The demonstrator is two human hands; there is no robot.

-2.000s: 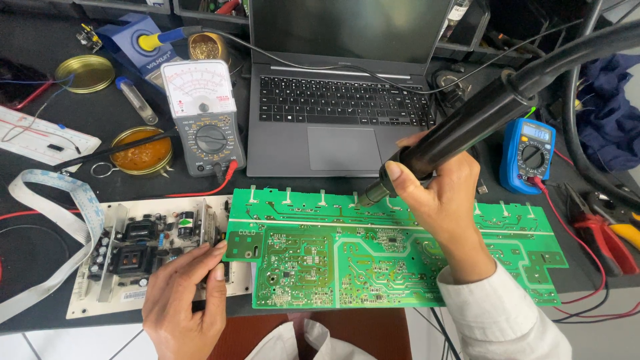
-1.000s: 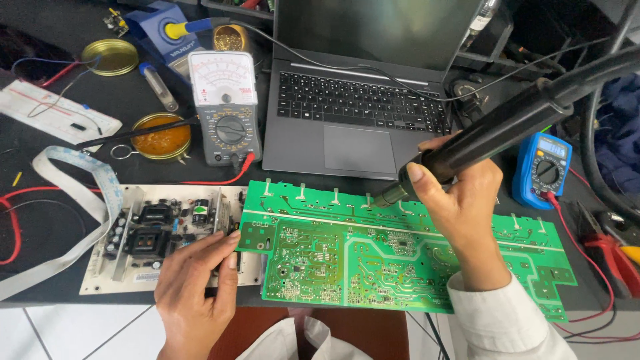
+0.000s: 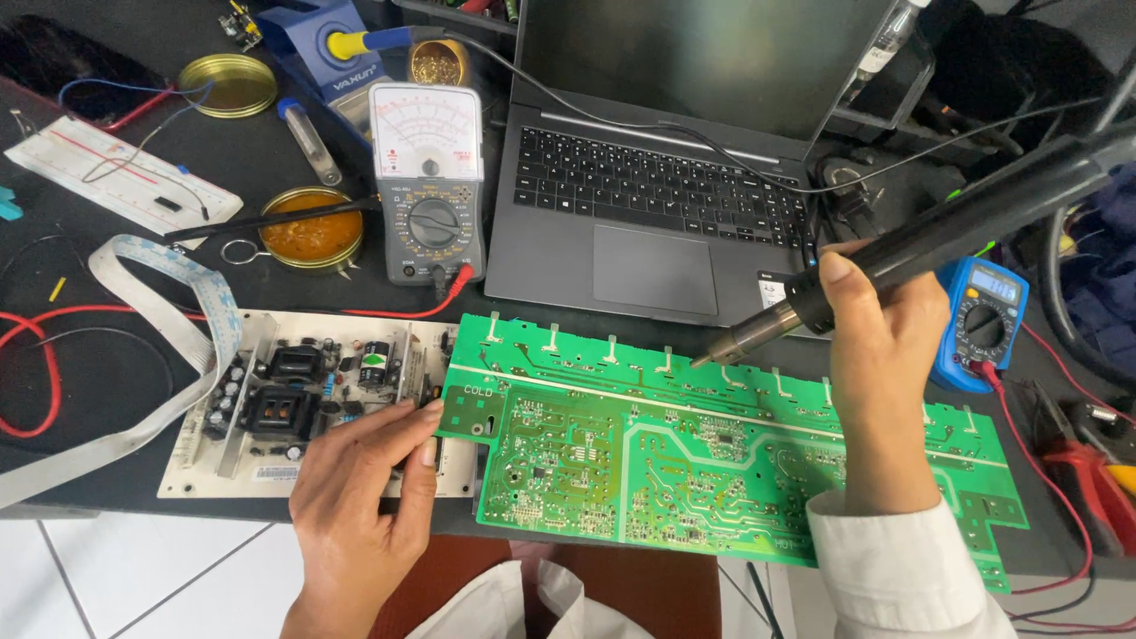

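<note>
A long green circuit board [image 3: 710,444] lies solder side up across the bench's front edge, its left end at a cream power supply board [image 3: 200,444]. My left hand [image 3: 373,488] has its fingertips at the green board's left edge, over the cream board's right part. My right hand [image 3: 879,337] grips the black handle of a hot-air gun [image 3: 914,235]. The metal nozzle points down and left, its tip at or just above the upper strip of the green board, near the white tabs. My right wrist and white sleeve cover part of the board.
Behind stand a laptop [image 3: 657,266] and an analog multimeter [image 3: 432,222]. An open tin of amber paste [image 3: 311,240], a breadboard [image 3: 115,177] and a flat ribbon cable [image 3: 160,426] are on the left. A blue digital multimeter [image 3: 981,324] and red-handled pliers [image 3: 1096,488] are on the right.
My right hand and the hot-air gun keep nearly the same place over the green board. My left hand stays at its left edge. The view has shifted slightly.
</note>
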